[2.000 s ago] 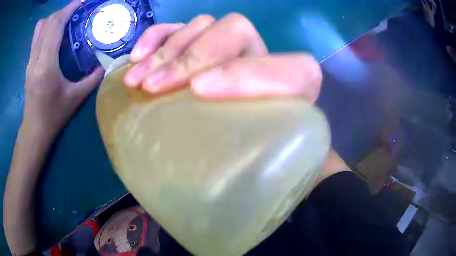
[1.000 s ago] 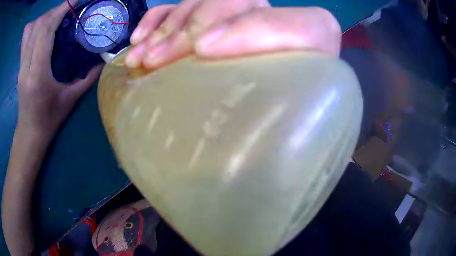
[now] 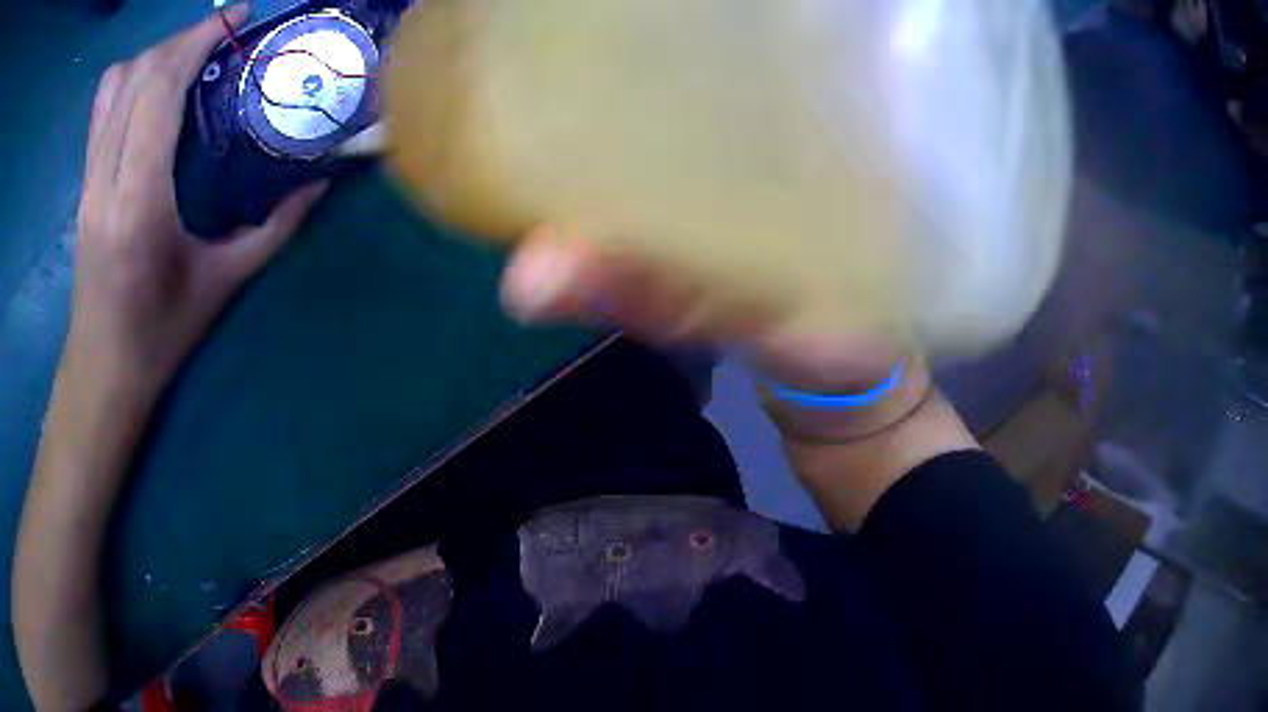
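Note:
A speaker unit [image 3: 309, 84] with a silver magnet disc faces up in a black housing [image 3: 230, 195] at the top left. Thin red and black wires [image 3: 282, 106] cross the disc. My left hand [image 3: 153, 223] holds the housing by its left and lower edges. My right hand [image 3: 654, 299] holds the large pale-yellow glue bottle [image 3: 695, 153] from below, blurred, with most of its fingers hidden behind the bottle. The pale nozzle [image 3: 364, 139] points left at the lower right edge of the speaker unit.
The green-teal tabletop [image 3: 348, 348] ends at a diagonal edge before my dark animal-print shirt [image 3: 654, 556]. A red item [image 3: 255, 623] shows at the lower left edge. Cardboard [image 3: 1032, 452] and a white piece [image 3: 1133, 587] lie at the right.
The bottle has swung up and tilted over, with my right hand now below it instead of on top. The nozzle has moved along the unit's lower edge to the right. The housing has shifted slightly.

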